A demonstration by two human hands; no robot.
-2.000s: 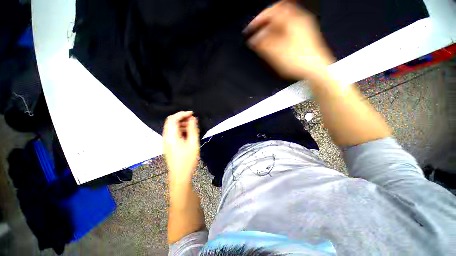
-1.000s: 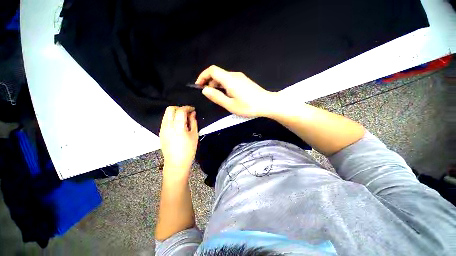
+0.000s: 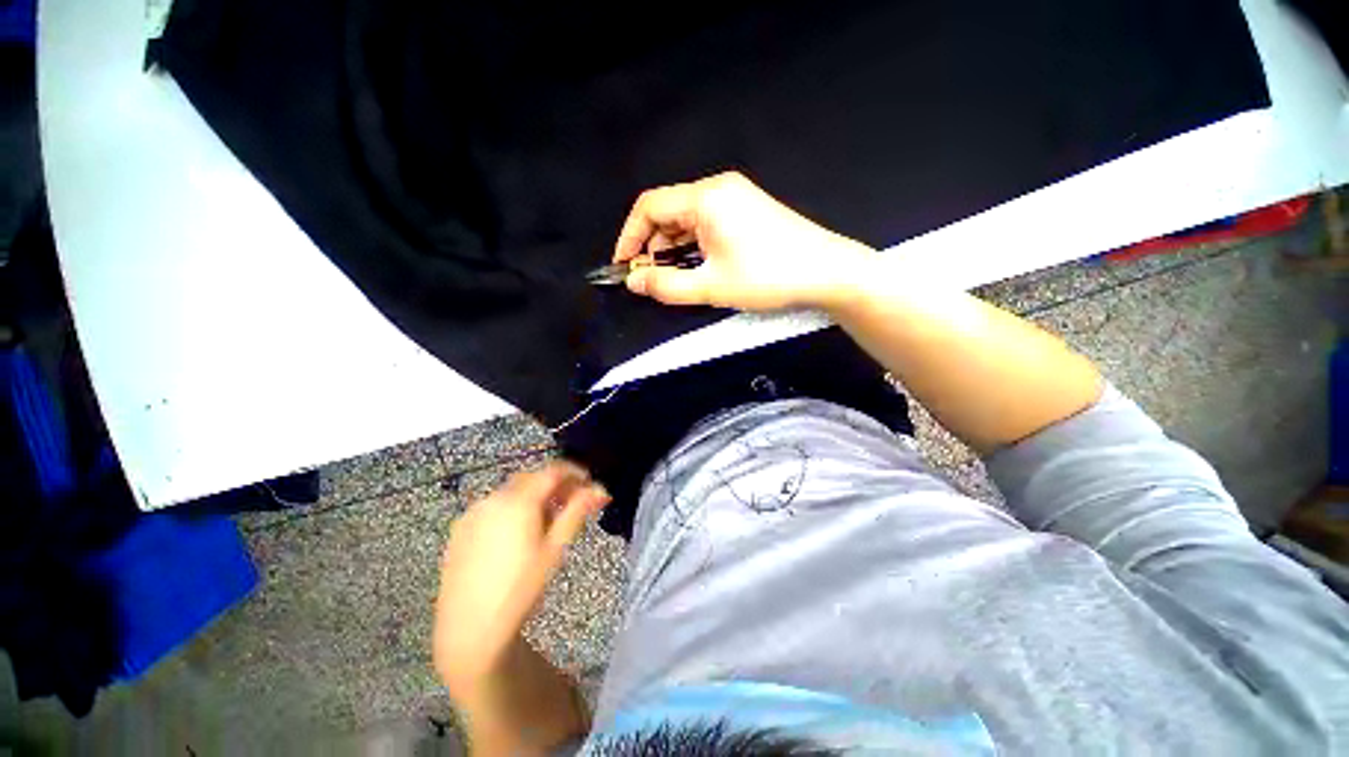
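A large black garment [image 3: 917,111] lies spread over the white table, and its corner hangs over the near edge towards the wearer's lap. My right hand [image 3: 725,252] is above the cloth and holds small silver thread snips [image 3: 607,274], with the blades pointing left. My left hand [image 3: 511,555] is off the table, below its near edge, a little blurred, with fingers apart and no cloth seen in it. A pale loose thread [image 3: 585,410] lies at the garment corner by the table edge.
The white table [image 3: 266,333] has its near left corner above a speckled floor [image 3: 370,562]. A blue crate [image 3: 178,584] with dark cloth beside it stands at the lower left. Something red [image 3: 1213,229] shows under the right table edge. Dark threads lie on the grey shirt [image 3: 762,481].
My left hand has let go of the garment corner and moved down towards me. My right hand came in from the upper right and now holds the snips near that corner.
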